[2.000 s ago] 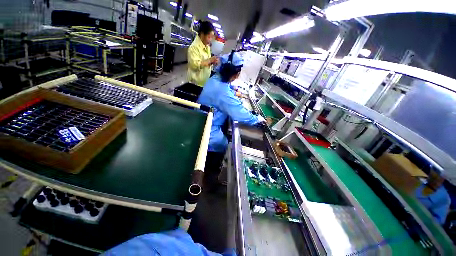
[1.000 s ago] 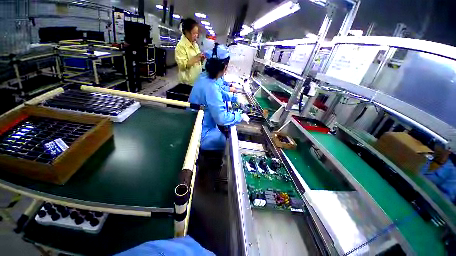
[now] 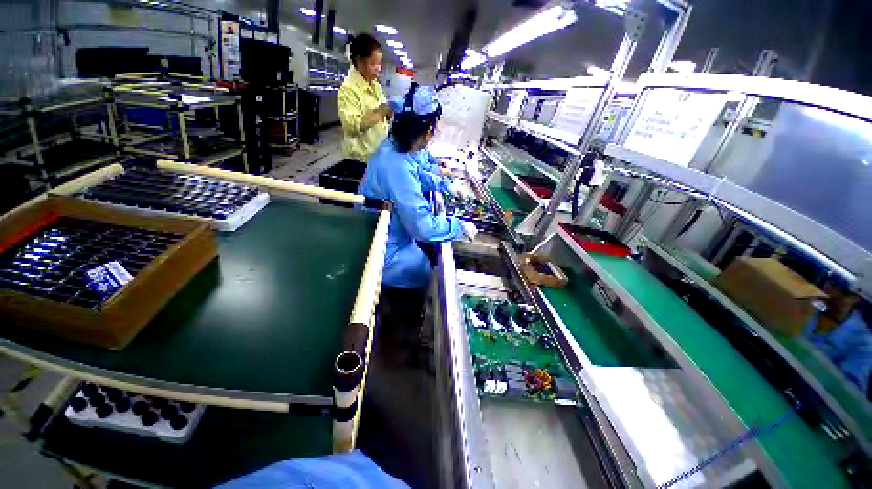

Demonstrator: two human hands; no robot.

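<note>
Neither of my hands is in the picture; only a blue sleeve or garment of mine shows at the bottom edge. A green circuit board lies on the metal-railed conveyor track in front of me, to the right of the cart. Dark upright parts stand towards its far end. A row of dark box-shaped parts and an orange-copper toroidal inductor are at its near end. The bare conveyor surface shows on the near side of the board.
A material cart at left bears a carton of boxed long parts and a white-edged tray. Black cylinders sit in a white tray below. A person in blue works up the line; a person in yellow stands behind. A cardboard box is at right.
The view has turned, so the cart and line sit slightly further left than two seconds ago. The person in blue has drawn an arm back a little. The board appears unmoved on the track.
</note>
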